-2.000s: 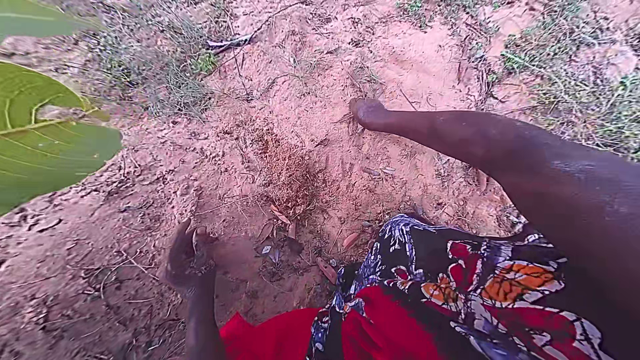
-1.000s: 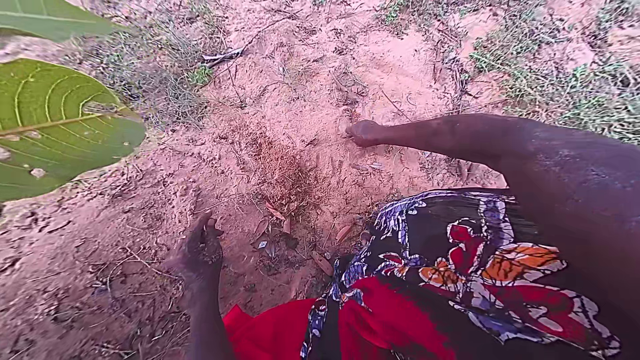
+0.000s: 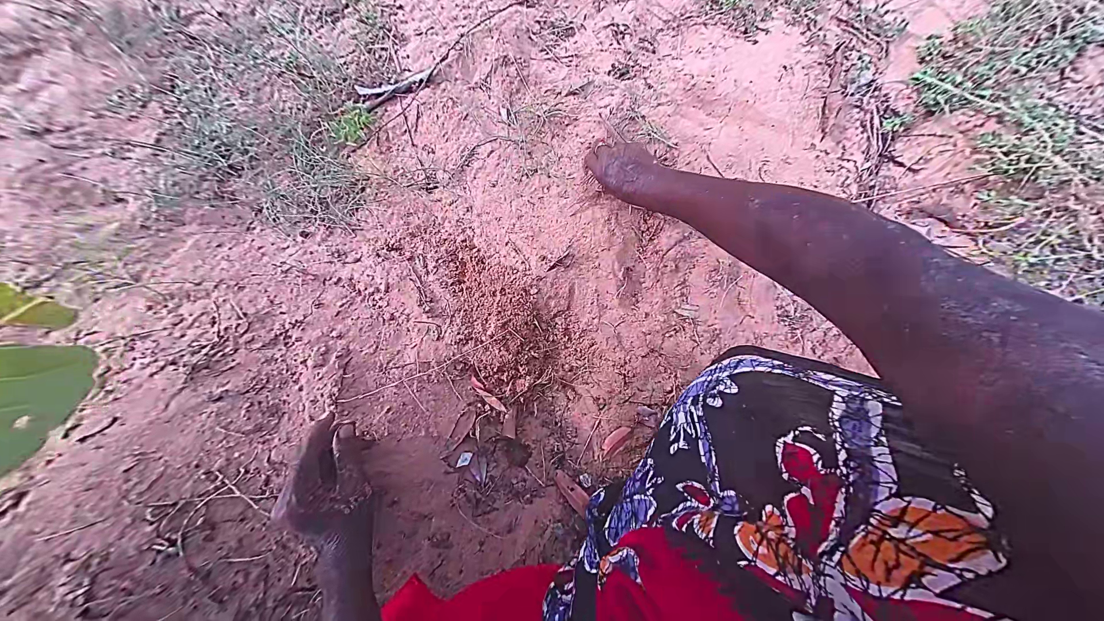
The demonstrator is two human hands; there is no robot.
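Note:
My right hand [image 3: 623,171] reaches in from the right, its fingers curled down against the reddish sandy soil [image 3: 759,95]; whether they hold anything is hidden. Low on the left, my left hand [image 3: 328,483] is over the ground with its fingertips pointing away from me, slightly apart, and nothing visible between them. A patch of loose, crumbly, darker soil [image 3: 504,319] lies between the two hands. Nearer me are dry leaves [image 3: 616,442] and a small pale scrap [image 3: 464,459].
Low grass [image 3: 250,129] grows at the upper left, beside a thin dry branch [image 3: 405,84]. More green plants [image 3: 1018,95] stand at the upper right. A broad green leaf [image 3: 39,397] enters at the left edge. Patterned cloth [image 3: 802,466] and red cloth [image 3: 492,597] cover the bottom.
My right hand has moved farther from me over the soil. The large green leaf, at the upper left before, now shows lower and only at the left edge. My left hand remains low on the left.

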